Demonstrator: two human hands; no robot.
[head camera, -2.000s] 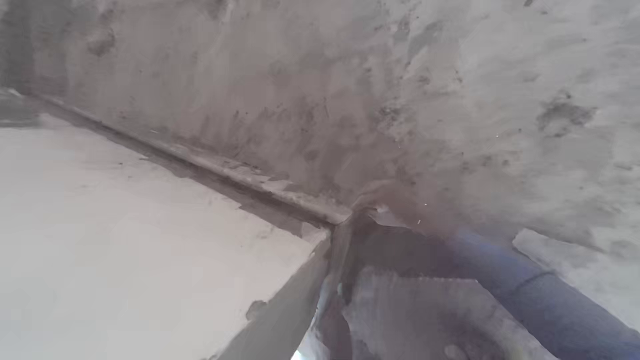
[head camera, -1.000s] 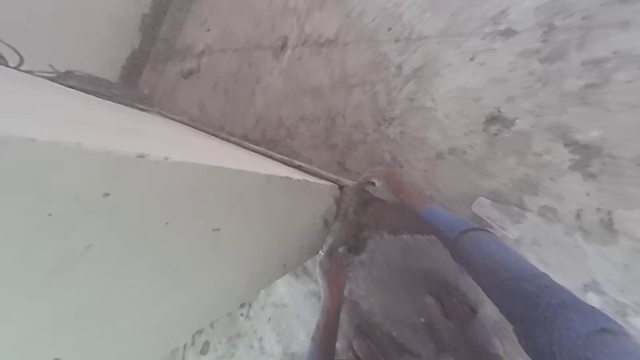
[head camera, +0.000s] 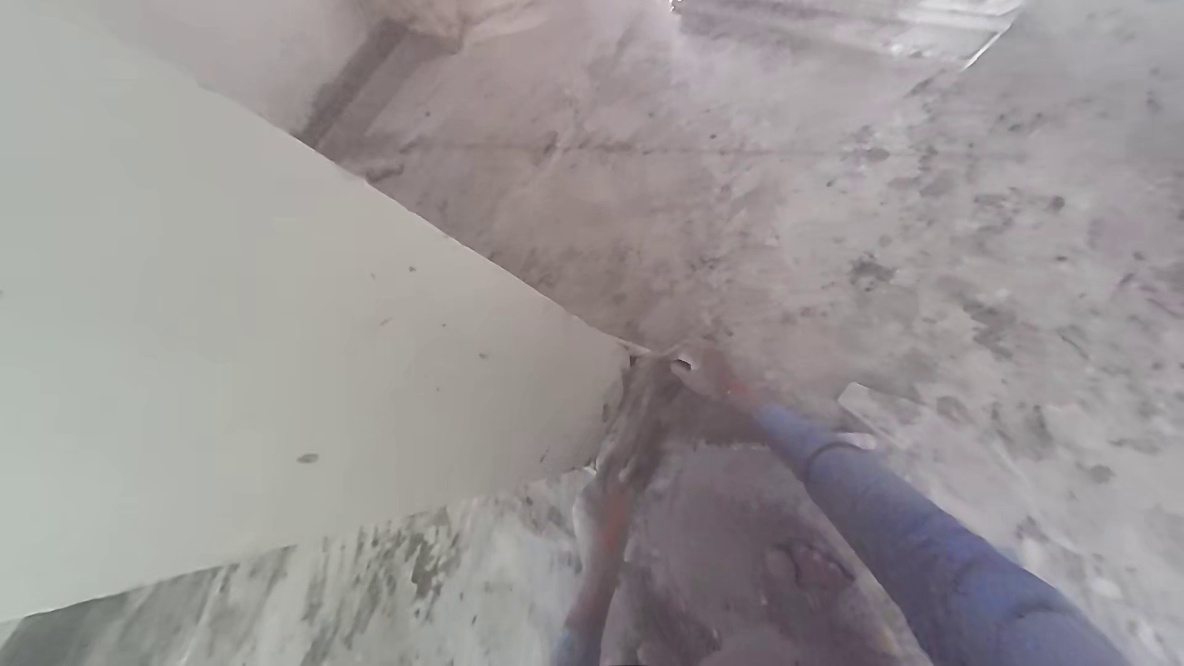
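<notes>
My right hand, at the end of an outstretched blue sleeve, is at the lower corner of a pale, smooth wall block. Its fingers look curled beside the corner, but blur hides whether they grip anything. My left hand is lower down, at the near end of the block's short side, against a dark, rough strip that runs up to the corner. What the left hand holds cannot be made out. Below and between the two arms is a grey, smeared surface, perhaps a board or clothing.
A stained concrete floor spreads to the right and beyond the corner. A flat, pale piece lies right of my right forearm. Long, light panels or boards are at the top. A dark band edges the floor at upper left.
The view has shifted strongly, showing more of the pale block's face and more floor. Both hands remain by the corner; no clear grasp or release shows.
</notes>
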